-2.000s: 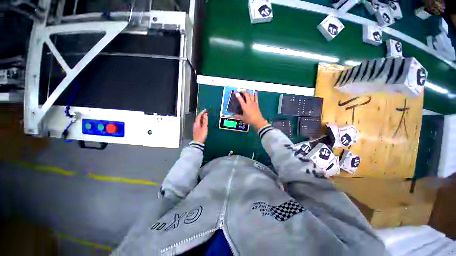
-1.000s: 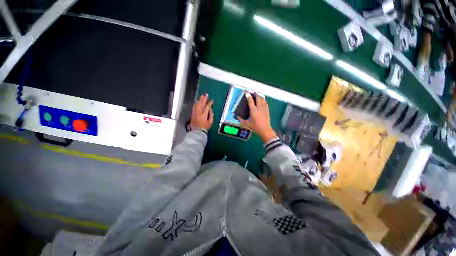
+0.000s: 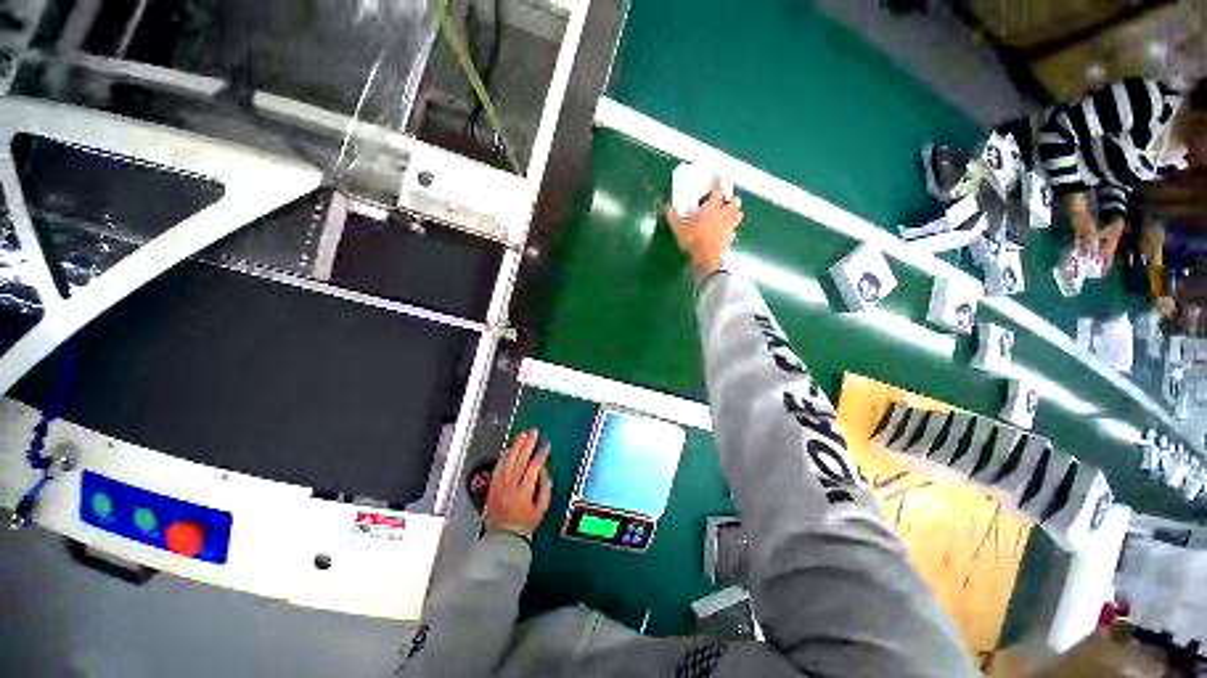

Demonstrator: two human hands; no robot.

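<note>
My right hand [image 3: 707, 225] is stretched forward over the green conveyor [image 3: 622, 285] and holds a small white product box [image 3: 691, 183] near the belt's far end. My left hand [image 3: 518, 485] rests with fingers apart at the bench edge beside the white machine, holding nothing. The digital scale [image 3: 633, 466] lies between my left hand and my right sleeve. Its pale blue plate is bare and its display glows green. A dark grey box [image 3: 727, 550] lies right of the scale, partly hidden by my right sleeve.
The white machine [image 3: 384, 563] with a black bed and blue control panel [image 3: 155, 517] is at left. White boxes [image 3: 863, 277] sit on the conveyor. A striped row of boxes [image 3: 993, 464] stands on the wooden board [image 3: 956, 530]. Another person in striped sleeves [image 3: 1105, 139] handles boxes at upper right.
My right hand has moved off the scale and forward to a box on the conveyor. The dark box is gone from the scale plate. The view has shifted forward.
</note>
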